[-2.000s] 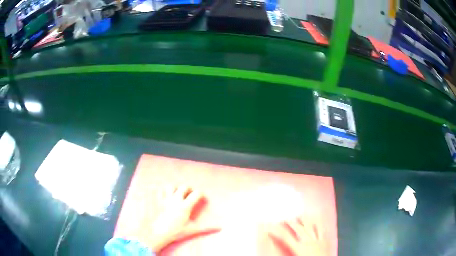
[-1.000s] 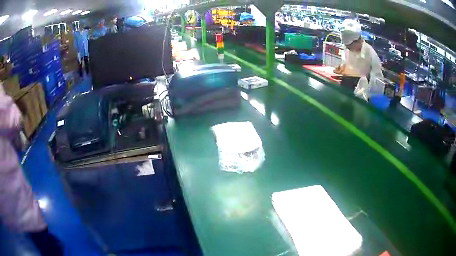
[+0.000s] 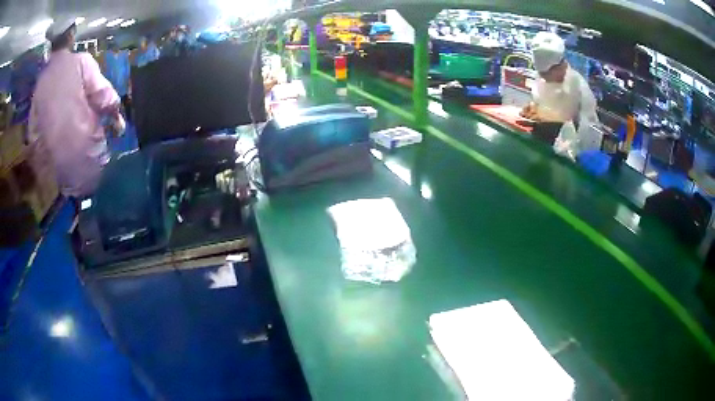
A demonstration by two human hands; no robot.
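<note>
Neither of my hands is in view. Nearest in front of me, a stack of film bags (image 3: 502,352) lies on the green bench, bright white and glossy, cut off by the bottom edge. Farther along lies a second bundle of bags (image 3: 372,235), white with a crinkled clear lower end. The two are apart. A retail box (image 3: 396,137), small and white with blue, lies farther up the line, beyond the dark rounded machine.
A dark rounded machine (image 3: 315,149) stands at the bench's left edge, beside more black equipment (image 3: 125,205) and a dark screen (image 3: 197,92). A person in pink (image 3: 72,117) stands on the blue floor. A person in white (image 3: 566,98) works across the line, behind a green rail (image 3: 549,202).
The view has swung left from the red-orange mat, and my hands have left the picture. In the last second the person in pink has moved farther away up the aisle.
</note>
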